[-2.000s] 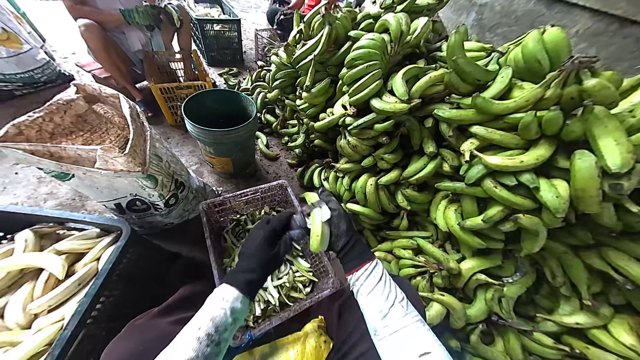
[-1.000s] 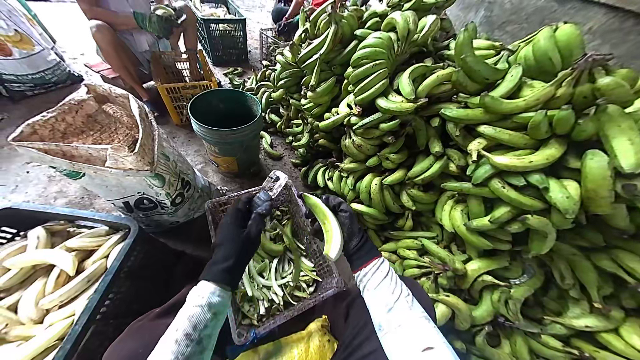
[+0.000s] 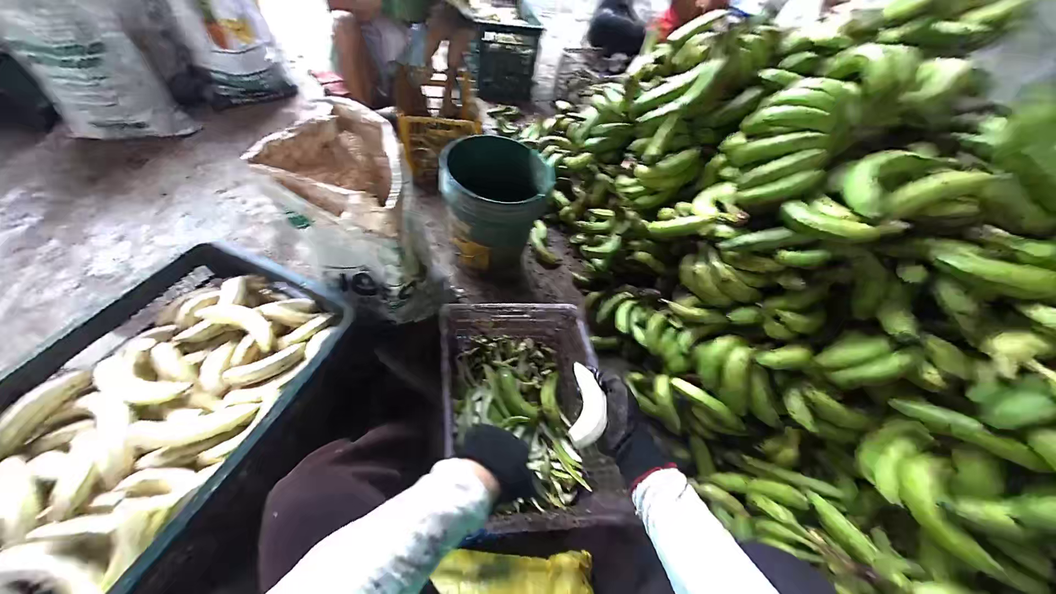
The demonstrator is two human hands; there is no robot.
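Note:
My right hand [image 3: 629, 429], in a dark glove, holds a pale peeled plantain [image 3: 589, 407] above the right side of a crate of peels. My left hand [image 3: 500, 460], also in a dark glove, is low over the near part of that crate; its fingers are blurred and I cannot tell whether it holds anything. Green peel strips [image 3: 516, 396] lie in the brown plastic crate [image 3: 513, 312]. To the left stands a dark crate [image 3: 330, 299] with many peeled plantains [image 3: 177, 388] in it. Unpeeled green plantains [image 3: 775, 272] are heaped at the right.
A green bucket [image 3: 498, 206] stands beyond the peel crate, beside an open woven sack [image 3: 363, 239]. A yellow crate [image 3: 437, 136] and a seated person [image 3: 363, 49] are farther back. Full white sacks [image 3: 91, 70] stand at the upper left. Yellow material [image 3: 511, 573] lies near my lap.
The plantain in my right hand, partly green earlier, now shows pale flesh. My left hand has moved from the crate's far side down to its near part. The view has swung left.

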